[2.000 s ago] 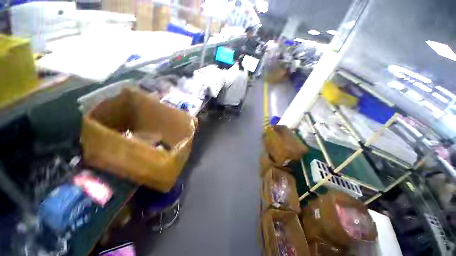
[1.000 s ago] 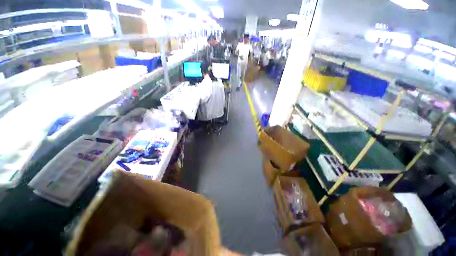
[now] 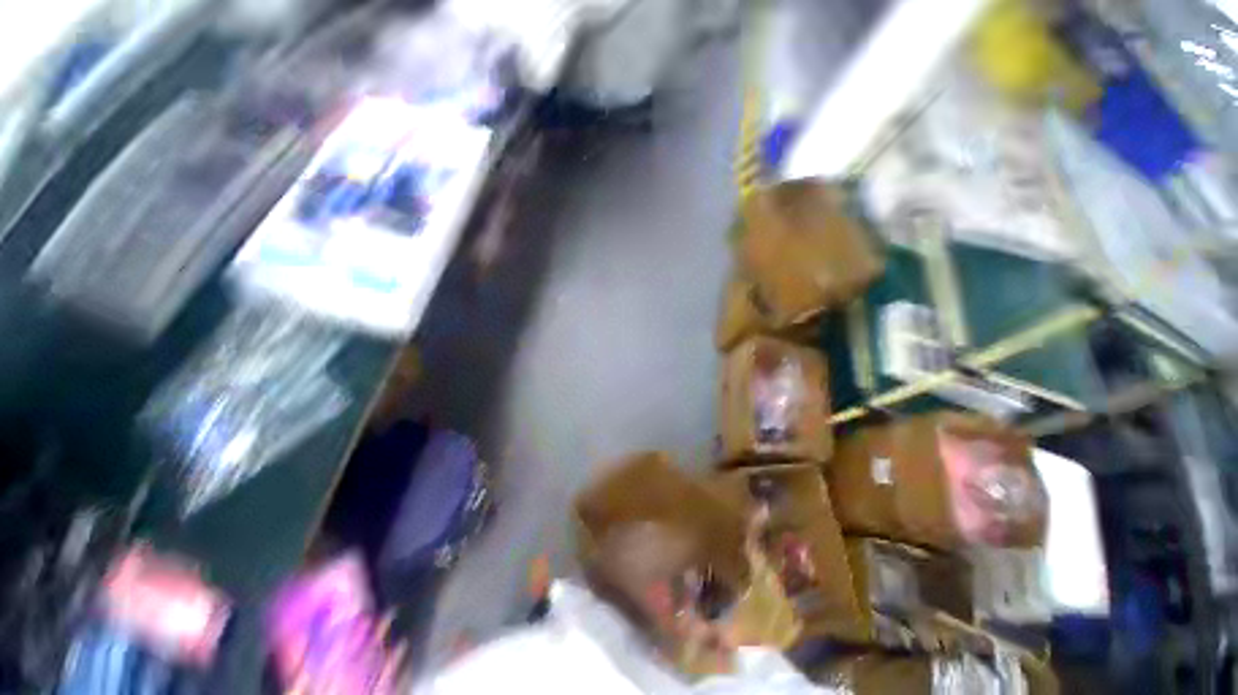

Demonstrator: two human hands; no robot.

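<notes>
A brown open carton (image 3: 652, 523) is low over the aisle floor in front of me, with small reddish and dark contents blurred inside. White cloth, perhaps my sleeves (image 3: 584, 652), crosses the bottom edge just below it. A tan shape (image 3: 767, 597) at its right side may be a flap or my right hand; blur hides which. My left hand cannot be made out. Whether either hand touches the carton cannot be told.
Several cartons with clear bags (image 3: 774, 401) stand in a row on the right beside a green-shelved rack (image 3: 978, 292). On the left bench are a white tray with blue parts (image 3: 367, 197), a clear bag (image 3: 245, 401) and pink items (image 3: 326, 611). A dark blue stool (image 3: 428, 496) stands below.
The carton has moved from close at the lower left, at bench height, to lower over the aisle floor. The view has tilted down, and the bench spot where it was now shows a clear bag.
</notes>
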